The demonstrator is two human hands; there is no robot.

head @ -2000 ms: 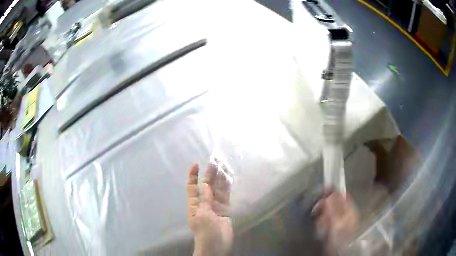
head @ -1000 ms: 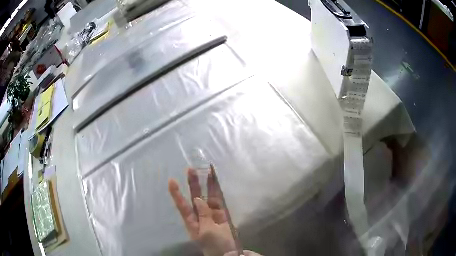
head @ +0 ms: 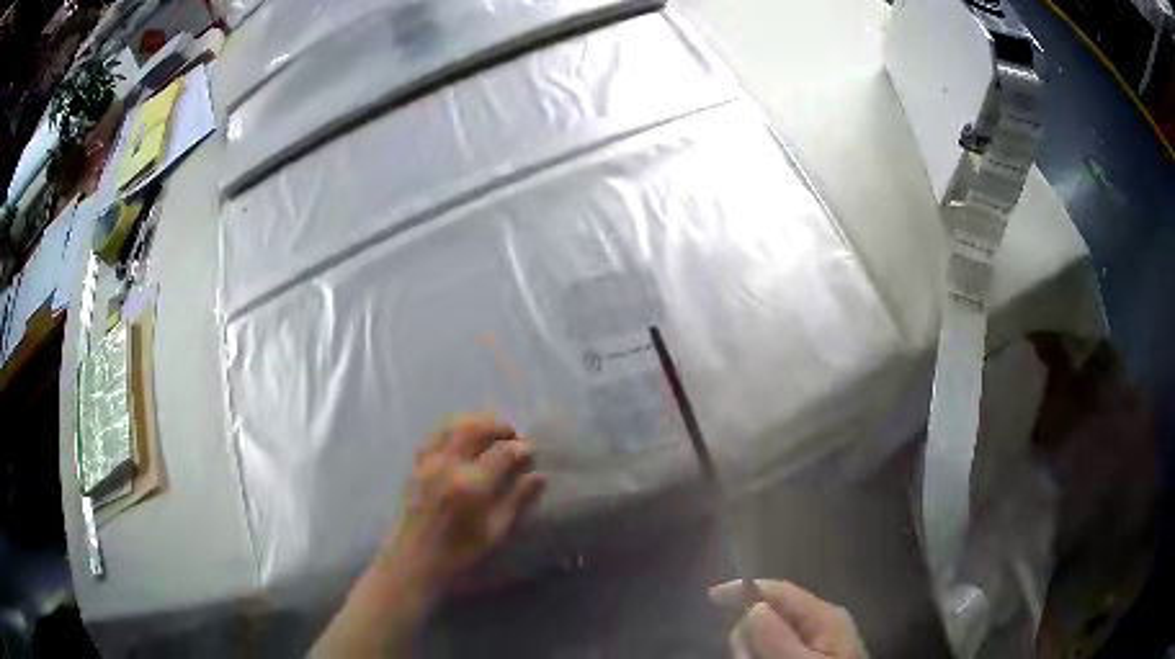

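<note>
A large clear, wrinkled plastic bag lies on top of the bag stack. A clear label with fine print lies on the bag's middle. My left hand, slightly blurred, is back up with fingers bent over the bag's near part, left of and nearer than the label. Whether it pinches anything cannot be told. My right hand, at the bottom edge, is shut on a thin dark stick. The stick points away over the bag, its tip just right of the print.
A white dispenser stands at the upper right. A printed label strip hangs from it, blank lower down. Dark bars cross the stack. A green-white block, a tape roll and yellow-topped papers lie left. Blue-grey floor shows right.
My left hand has turned from palm up to back up. The clear piece at its fingertips is gone from there, and print shows on the bag. My right hand and stick have moved right.
</note>
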